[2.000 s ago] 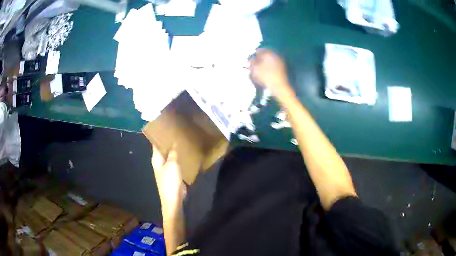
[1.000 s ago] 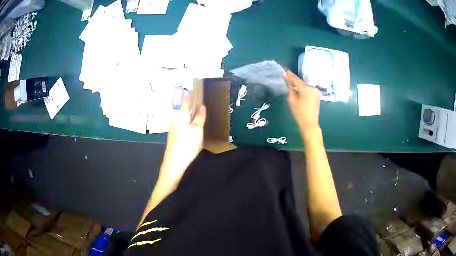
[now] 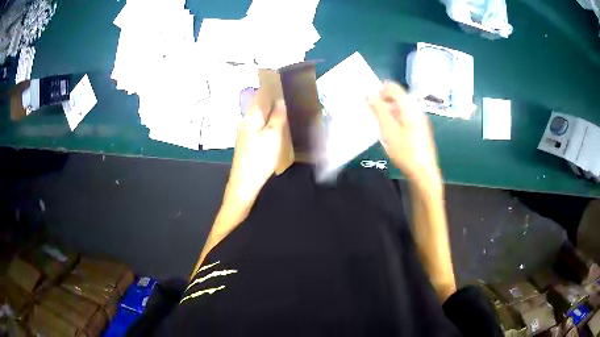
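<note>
My left hand [image 3: 260, 135] holds an open retail box [image 3: 304, 108] upright near the table's front edge, its brown inside and flaps showing. My right hand [image 3: 395, 115] grips a white leaflet [image 3: 352, 99] by its right side. The leaflet is beside the box's open side, its lower left end blurred at the box; I cannot tell if it is inside. A heap of white leaflets [image 3: 174, 79] lies left of and behind the box. A coiled white cable [image 3: 374, 164] lies near the table edge below my right hand.
A bagged device in a tray [image 3: 441, 80] and a lone white card [image 3: 497, 118] lie right of my right hand. A finished box [image 3: 574, 141] stands far right. An open black-printed box [image 3: 49, 92] and a tilted card [image 3: 79, 103] are at the left. Cartons [image 3: 79, 283] lie on the floor.
The leaflet in my right hand has turned and come closer to the box, now covering the loose cables there. My left hand still holds the box, with its opening tilted slightly differently.
</note>
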